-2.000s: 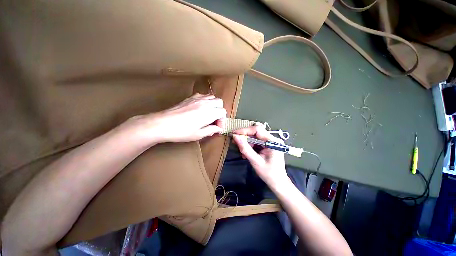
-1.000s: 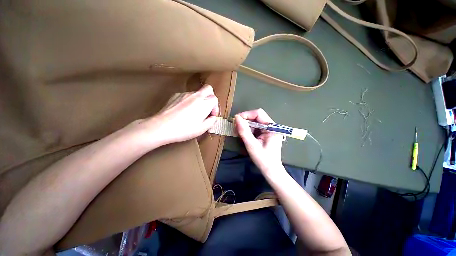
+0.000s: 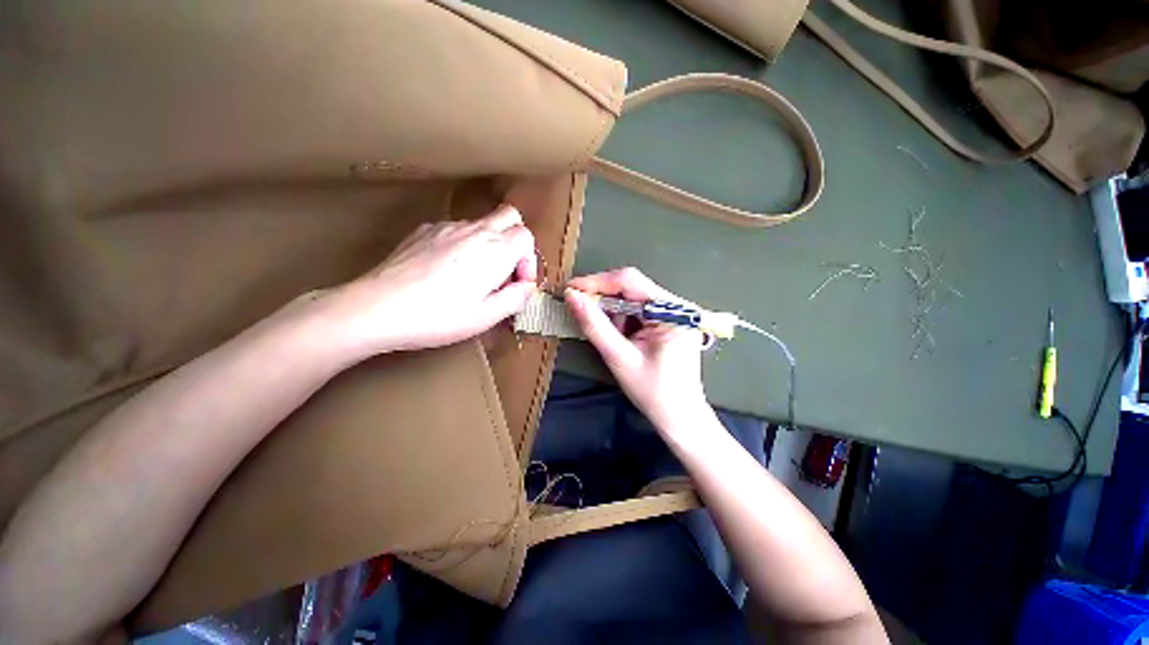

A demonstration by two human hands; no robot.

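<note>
A large tan bag body (image 3: 252,252) lies across the left and centre, its open edge facing right. My left hand (image 3: 454,280) grips the bag opening beside a short cream ribbed tab (image 3: 544,316). My right hand (image 3: 649,347) holds a pen-shaped trimming tool (image 3: 670,313) with dark markings and a pale cord at its rear; its tip points at the tab close to my left fingers. The exact tip contact is hidden. Loose threads (image 3: 554,489) hang from the bag's lower corner.
A handle loop (image 3: 813,151) lies on the green tabletop (image 3: 869,378). Cut threads (image 3: 922,284) lie right of it. A yellow-handled tool (image 3: 1047,381) with black cable and a white power strip (image 3: 1115,239) are at the right edge. Other tan bags (image 3: 1084,132) lie at the far side.
The bag and both hands have shifted slightly left. My right hand has brought the tool closer to the tab's upper edge; a small metal clasp seen earlier near the tab is now hidden.
</note>
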